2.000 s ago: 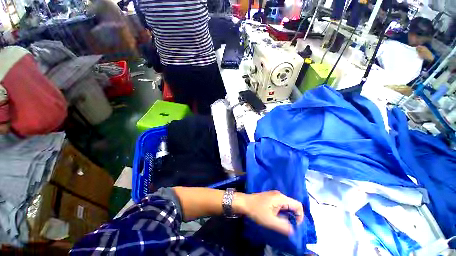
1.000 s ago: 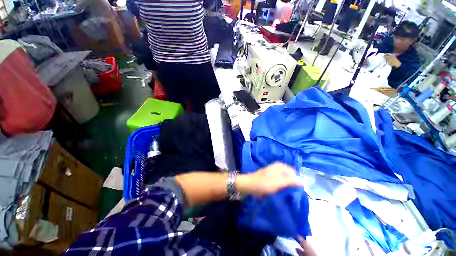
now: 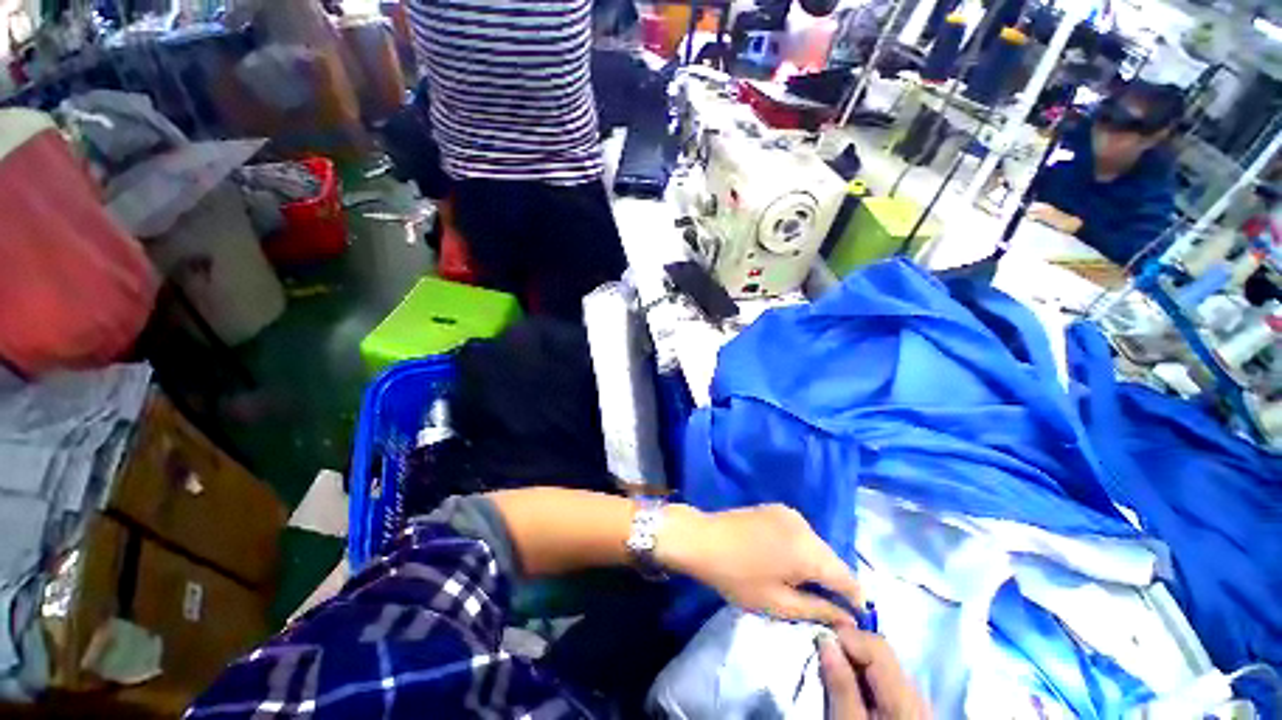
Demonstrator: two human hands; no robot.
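Note:
A large blue garment (image 3: 914,380) lies heaped over the table in front of me, with a white fabric part (image 3: 1083,605) beside and below it. Light blue strips (image 3: 1047,640) lie on the white. My left hand (image 3: 766,558), with a wristwatch, pinches a small dark blue piece (image 3: 841,602) at the edge of the cloth near the table's front. My right hand (image 3: 875,679) is cut off by the bottom edge; its fingertips touch the same edge of pale cloth (image 3: 745,668). What its fingers hold is partly hidden.
A blue plastic basket (image 3: 377,457) with black cloth and a white roll (image 3: 623,380) is left of my lap. A cream sewing machine (image 3: 766,211) stands ahead. A green stool (image 3: 439,318), a carton (image 3: 197,542), a standing person (image 3: 513,141) and a seated person (image 3: 1118,169) are around.
My left hand has moved down and right, and my right hand has come further into view beside it. Pale cloth now shows under the hands where blue was. The seated person's white cloth is lowered.

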